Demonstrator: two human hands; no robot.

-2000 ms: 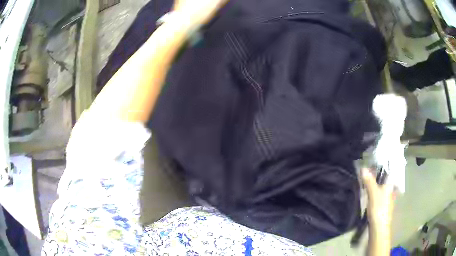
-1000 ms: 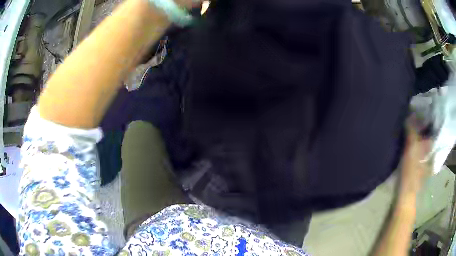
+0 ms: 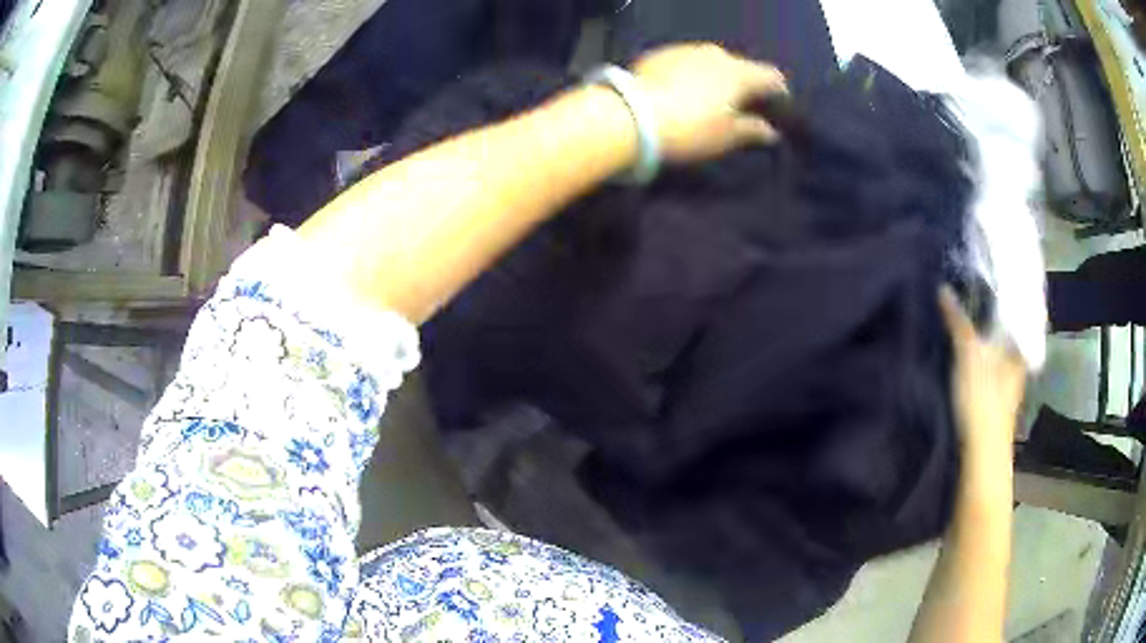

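A large dark garment lies bunched over my lap and the support in front. My left hand, with a pale green bangle at the wrist, is over the upper middle of the garment; its fingers are bent at the dark cloth, and whether they pinch it is unclear. My right hand is at the garment's right edge, closed around a crumpled white rag that trails upward, blurred. A small dark thing shows beside the rag in the fist, too blurred to name.
A wooden-framed bar and a machine part stand at the left. A grey motor is at the upper right, with dark cloth below it. A white strip shows behind the garment.
My left hand has come from the top edge down and right over the garment. The garment has been turned and bunched. My right hand, with the rag, has moved slightly left.
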